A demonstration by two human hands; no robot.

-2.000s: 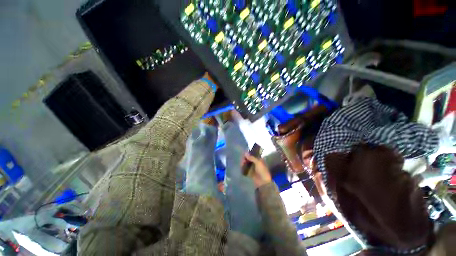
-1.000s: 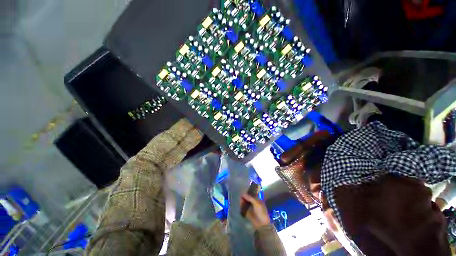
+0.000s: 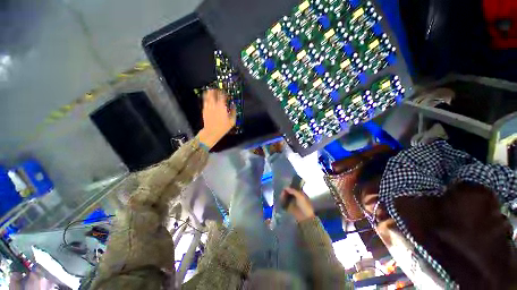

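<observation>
My left hand [image 3: 217, 118], with a blue band at its wrist, is over the black tray [image 3: 170, 35]. It holds a narrow green circuit board [image 3: 228, 76] with yellow and pale parts; the board runs along the hand's right side, and the exact grip is blurred. Parts of another board show just left of the fingers, mostly covered by the hand. A dark grey sheet [image 3: 224, 20] carries rows of boards [image 3: 323, 68], component side up, to the right of the tray. My right hand [image 3: 300, 205] is low, shut around a small dark block [image 3: 290, 194].
A spare black box [image 3: 133, 127] stands on the floor at left, by yellow tape. A blue support [image 3: 363, 139] shows under the sheet. Another person [image 3: 431, 209] in a checked head cloth is close at right, near a metal frame [image 3: 453, 116].
My left hand, hidden behind the sheet one second ago, now shows over the tray with a board beside it. The view has shifted, so tray and sheet appear further right. The right hand still holds the block.
</observation>
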